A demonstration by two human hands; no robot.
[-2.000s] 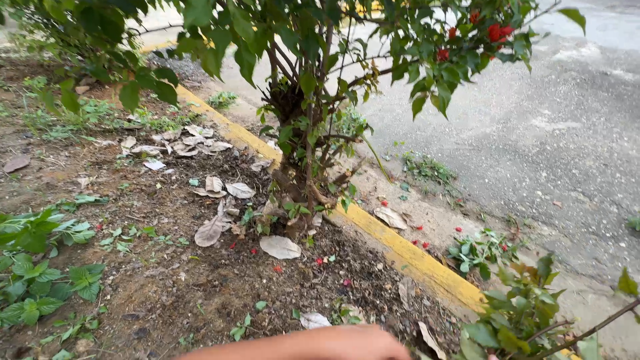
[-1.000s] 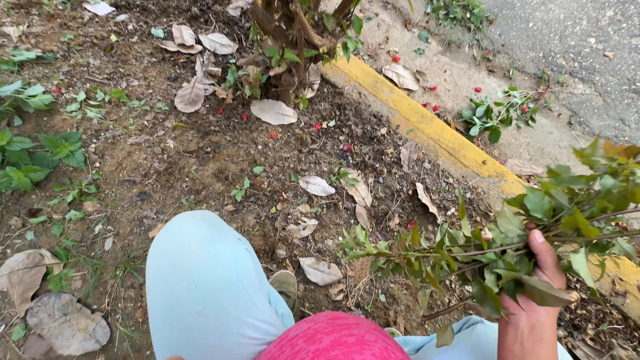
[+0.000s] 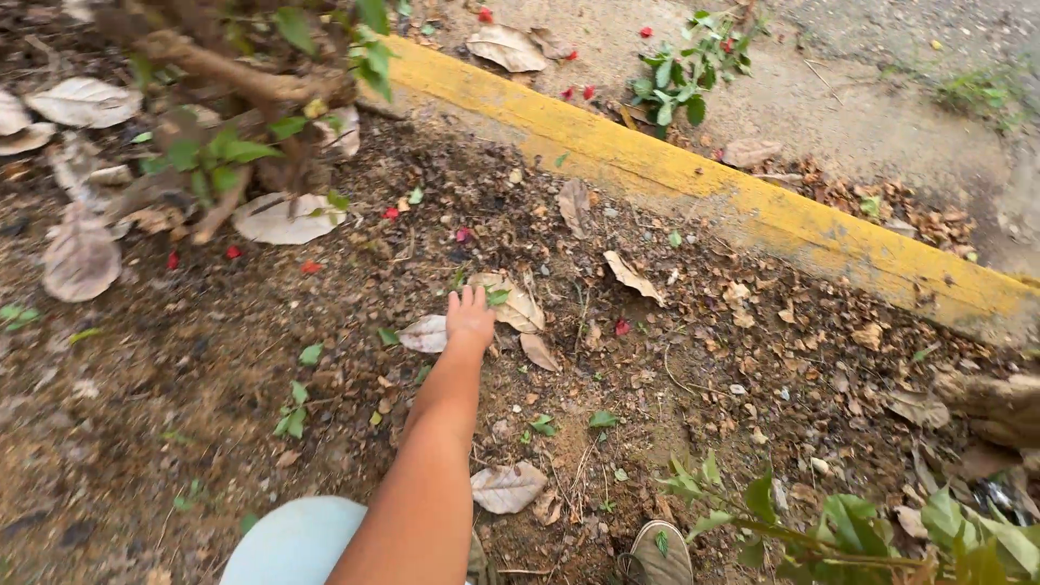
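Observation:
My left hand (image 3: 470, 317) reaches down over the soil with its fingers spread, just above or touching the ground. A green leaf (image 3: 497, 297) shows beside its fingertips, on or near a large dry tan leaf (image 3: 516, 307); whether the fingers touch it I cannot tell. Another pale dry leaf (image 3: 424, 334) lies to the left of the fingers. A leafy green branch (image 3: 853, 536) enters at the lower right; the hand on it, if any, is outside the view. My right hand is not seen.
A yellow-painted concrete curb (image 3: 691, 179) runs diagonally from top centre to the right edge. The woody base of a shrub (image 3: 244, 81) stands at upper left. Beyond the curb lies a cut leafy sprig (image 3: 691, 73). My shoe (image 3: 662, 552) is at the bottom, a stump (image 3: 991, 406) at the right.
My left arm now stretches toward the ground leaves. A second ago my right hand was visible holding the leafy branch; now only the branch shows. The view has shifted.

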